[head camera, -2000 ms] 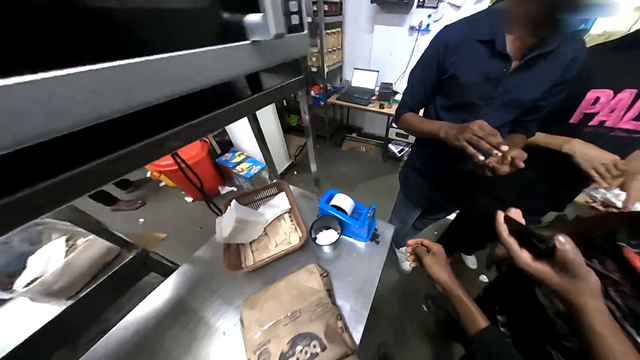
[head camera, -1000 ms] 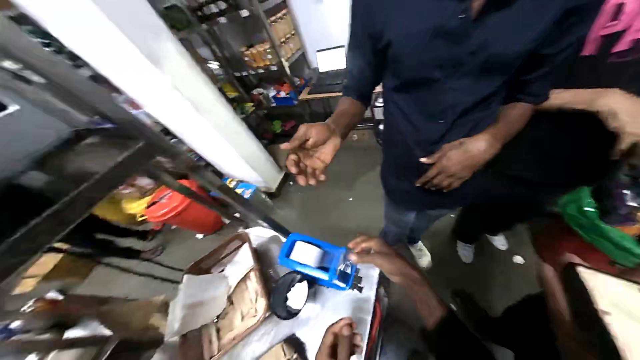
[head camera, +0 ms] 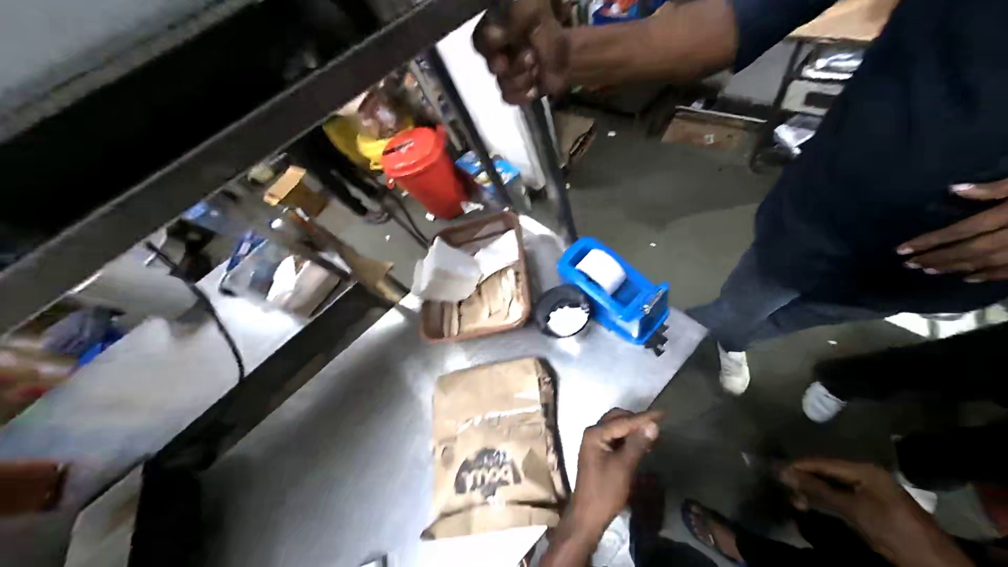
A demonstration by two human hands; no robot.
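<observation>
My left hand [head camera: 614,465] is just right of a stack of brown paper bags [head camera: 492,441] with dark print, fingers partly curled and nothing seen in them. Lower right, my right hand [head camera: 839,488] is above the floor, blurred; whether it holds anything is unclear. The bags lie on a steel table [head camera: 339,441]. Beyond them a brown plastic basket [head camera: 524,303] holds folded brown paper and white papers [head camera: 449,272]. A blue tape dispenser [head camera: 630,303] with a white roll sits near the table's far right corner, beside a round black container [head camera: 563,311] with white contents.
A person in dark clothes [head camera: 882,189] stands at the right, one hand [head camera: 524,55] at the dark metal frame [head camera: 236,134]. Past the table are a red lidded bin [head camera: 425,173] and a blue box [head camera: 488,169]. Another cluttered surface [head camera: 150,370] is at left.
One second ago a hand with a dark sleeve was at the blue tape dispenser; no hand is there now. The standing person's raised hand has moved to the metal frame. The view has swung.
</observation>
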